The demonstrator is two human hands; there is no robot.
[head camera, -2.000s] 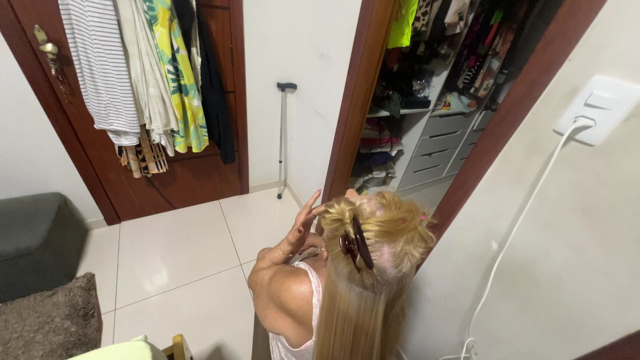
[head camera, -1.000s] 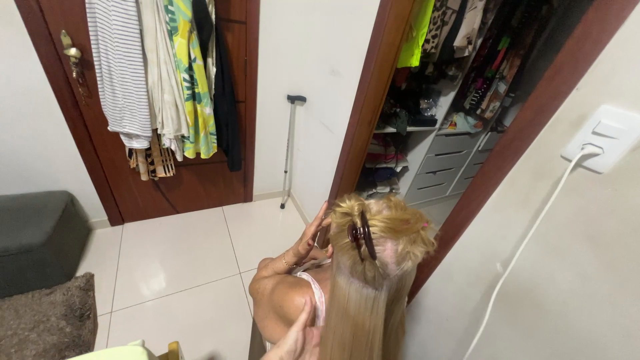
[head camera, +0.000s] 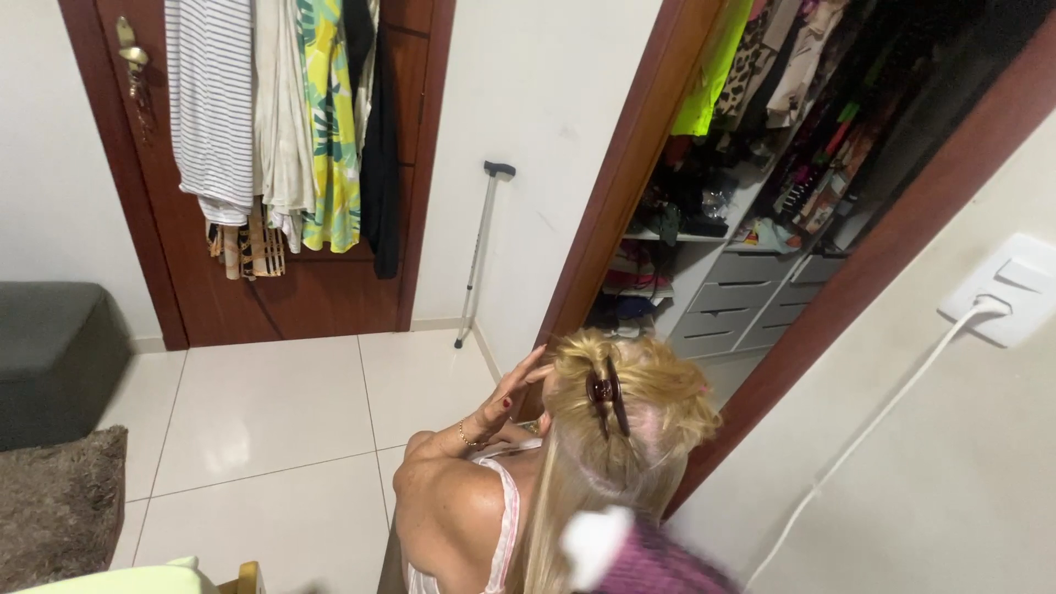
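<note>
Below me sits a person with long blond hair [head camera: 549, 528], whose upper section is gathered in a dark brown claw clip [head camera: 606, 392]. Loose ends stick out on the right of the head. A blurred purple object with a white end [head camera: 598, 544] is over the hair at the bottom edge; its kind and what holds it cannot be told. Neither my left hand nor my right hand shows. The raised hand with red nails and a bracelet beside the face is the seated person's own.
A walking cane [head camera: 487, 247] leans against the wall. Clothes [head camera: 214, 107] hang on a wooden door [head camera: 330, 305]. Right of the person are a closet doorway and a wall outlet [head camera: 1006, 289] with a white cord [head camera: 858, 445]. A dark ottoman [head camera: 54, 355] and shaggy rug [head camera: 62, 511] lie left.
A hand near the seated person's shoulder, at the bottom edge one second ago, is gone from view. The blurred purple and white object has come in over the hair.
</note>
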